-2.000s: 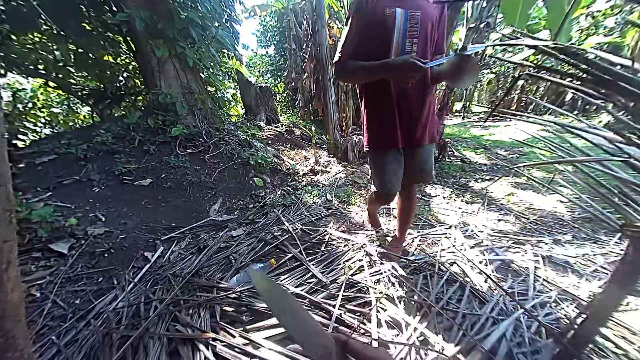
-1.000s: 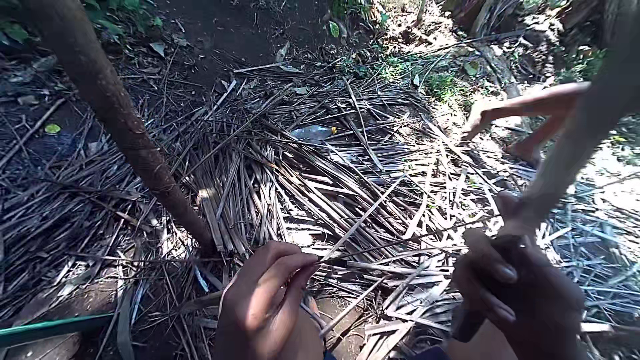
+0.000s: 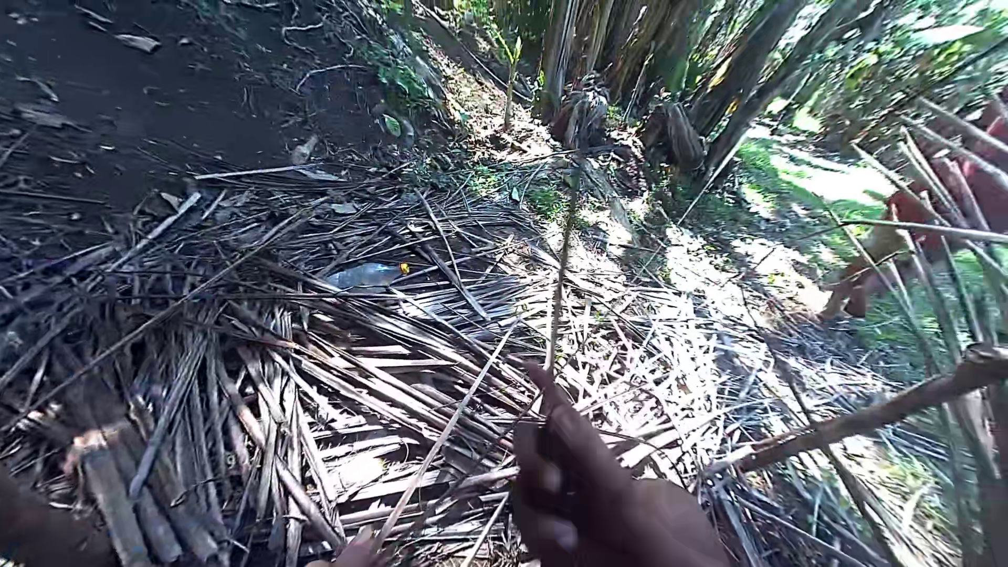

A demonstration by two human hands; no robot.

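Note:
In the head view my right hand (image 3: 598,488) is closed at the lower middle, around something dark that it mostly hides. From its fingertips a long, thin, dark strip (image 3: 564,268) points up; whether it is a blade seen edge-on or a stick, I cannot tell. Only the fingertips of my left hand (image 3: 354,553) show, at the bottom edge to the left of my right hand. They pinch the lower end of a thin pale leaf rib (image 3: 449,429), which slants up to the right. Dry palm leaf litter (image 3: 378,370) lies below both hands.
A clear plastic bottle (image 3: 366,276) with an orange cap lies on the litter. A brown branch (image 3: 874,413) and spiky frond ribs (image 3: 921,260) reach in from the right, with another person (image 3: 972,189) partly behind them. Banana-like trunks (image 3: 622,55) stand at the back.
The broad blade or pole blurred above my right hand a second ago no longer shows that way. My left hand is now mostly out of view. The view has swung to the right.

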